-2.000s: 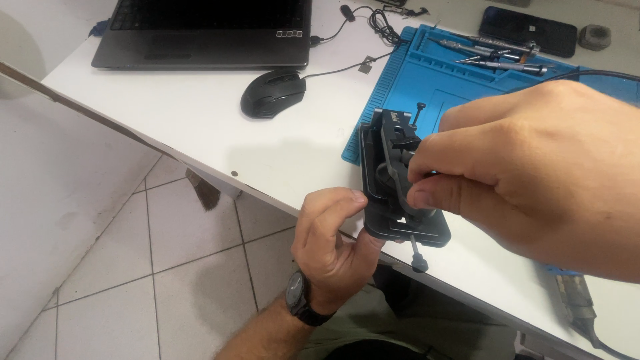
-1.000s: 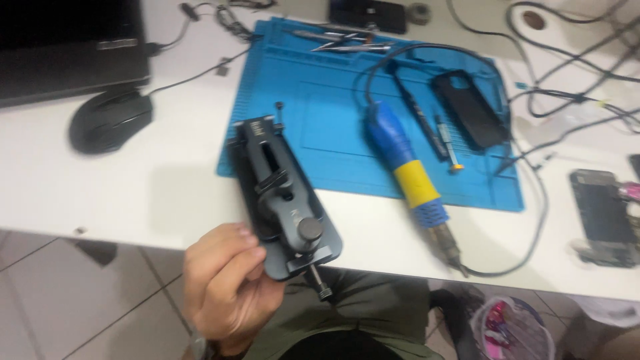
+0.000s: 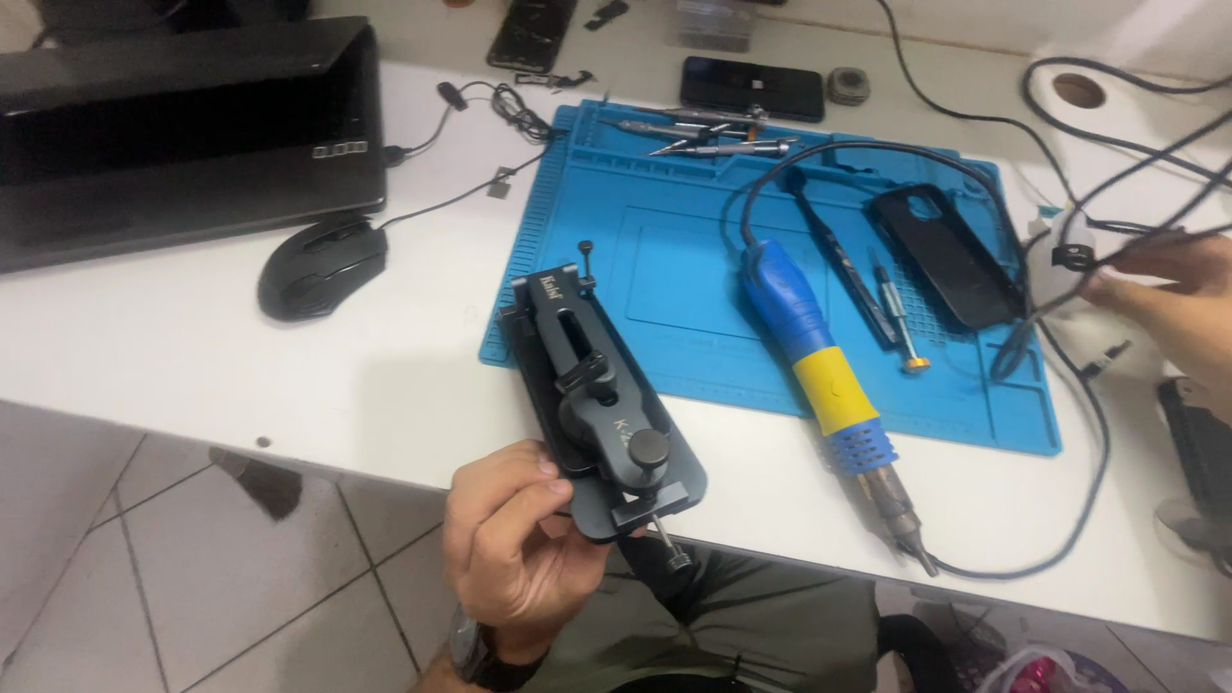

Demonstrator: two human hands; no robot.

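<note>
My left hand [image 3: 525, 549] grips the near end of a dark metal Kaisi clamping fixture [image 3: 616, 385], which is tilted over the table's front edge and the left part of a blue silicone repair mat [image 3: 674, 346]. A knurled knob [image 3: 649, 449] tops the fixture, and a thin screw juts from its near end. At the right edge my right hand [image 3: 1169, 289] reaches among black cables, close to a small white item with a black clip [image 3: 1072, 256]; whether it holds anything is unclear. A blue and yellow hot air handle [image 3: 835, 390] lies across the mat's front edge.
On the mat lie a black phone case [image 3: 948, 255], a black brush [image 3: 842, 260], a small screwdriver [image 3: 897, 313] and several metal tools [image 3: 731, 147]. A phone [image 3: 753, 89] lies behind. Left are a laptop [image 3: 192, 183] and a mouse [image 3: 323, 268]. Cables loop at the right.
My right hand was on the fixture two seconds ago; it has let go and is now at the far right by the cables. My left hand still holds the fixture. The view has shifted.
</note>
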